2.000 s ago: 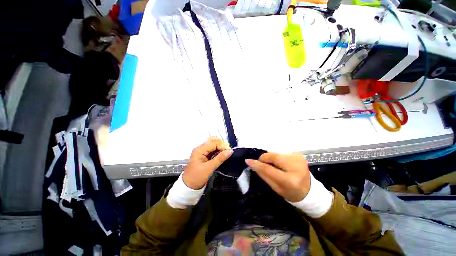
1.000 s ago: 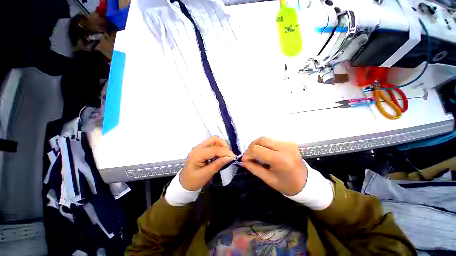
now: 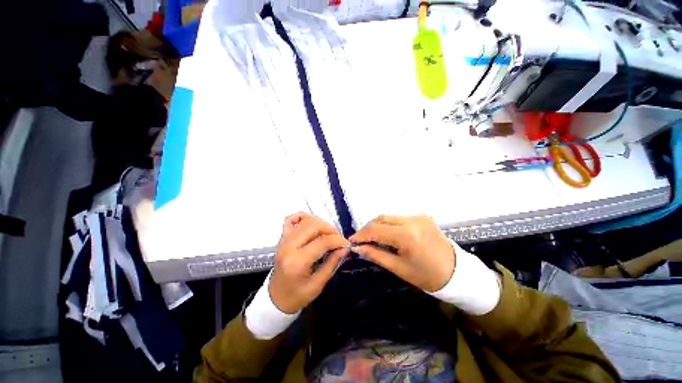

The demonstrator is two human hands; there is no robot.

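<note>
A long white garment panel (image 3: 258,82) with faint stripes lies on the white table, running from the back edge towards me. A narrow dark navy band (image 3: 318,135) runs along it to the front edge. My left hand (image 3: 305,258) and my right hand (image 3: 407,250) meet at the near end of the band, just over the table's front edge. Thumbs and fingers of both pinch the panel's end, fingertips almost touching. The small dark piece seen earlier is mostly hidden by the fingers.
The sewing machine (image 3: 583,86) stands at the right, with a yellow-green tag (image 3: 430,63) left of it. Orange and red scissors (image 3: 572,166) lie under its arm beside thin pens (image 3: 527,161). Cut strips (image 3: 105,262) hang at left. Striped fabric (image 3: 628,322) lies lower right.
The hands have come together from slightly apart and now pinch the panel's end fingertip to fingertip. The dark piece and white flap that showed between them are now largely covered.
</note>
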